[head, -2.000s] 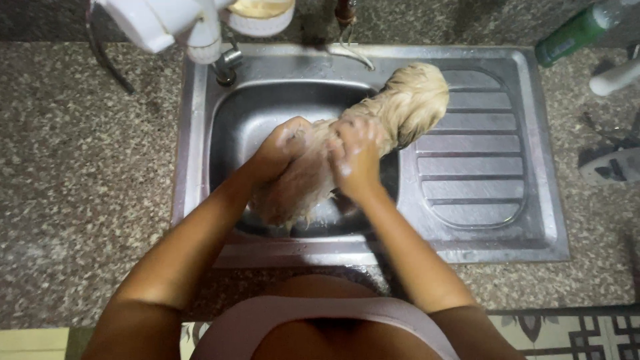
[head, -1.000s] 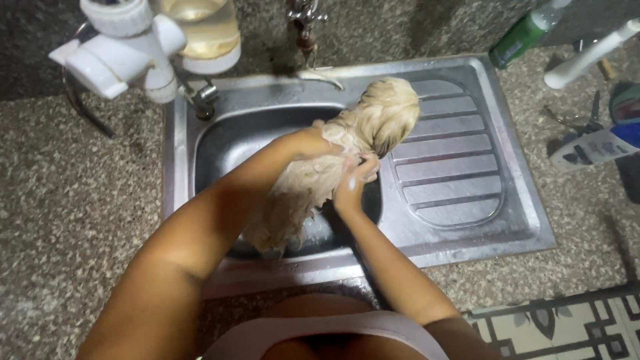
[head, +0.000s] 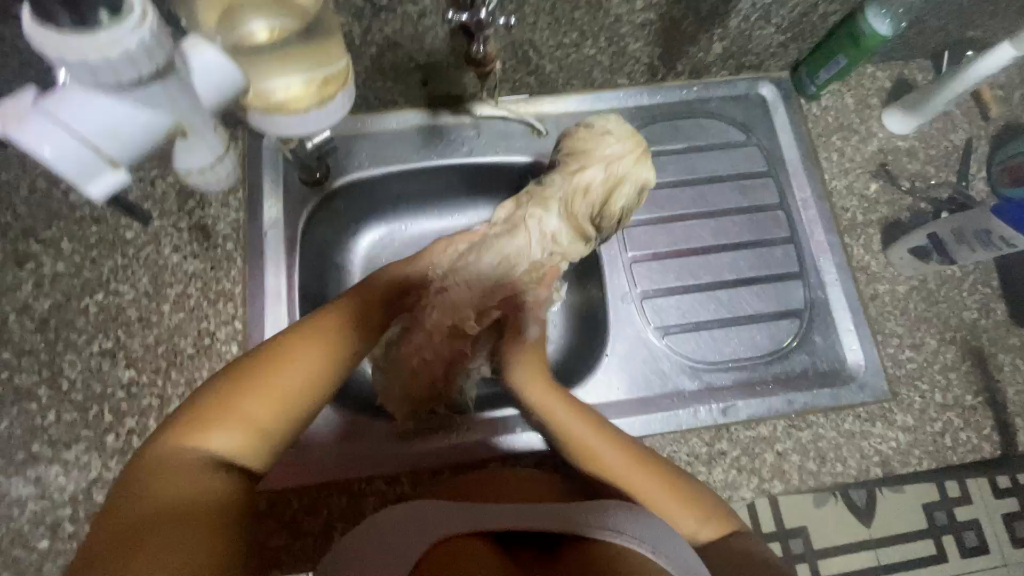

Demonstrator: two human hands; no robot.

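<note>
A wet, cream-coloured small dog stands in the bowl of a stainless steel sink, its head over the edge of the ribbed drainboard. Suds cling to its coat. My left hand lies against the dog's left flank, its fingers partly hidden by the body. On the other flank rests my right hand, blurred, with lather on it. Both hands touch the fur, one on each side of the trunk; neither is seen closed around it.
White plastic pipe fittings and a clear filter housing overhang the sink's left back corner. Behind the bowl is a metal tap. On the granite counter, at right, lie a green bottle, a white tube and a shampoo-like bottle.
My left hand has moved from the dog's shoulders back along its side, and my right hand from near its neck down to its flank. The view has shifted.
</note>
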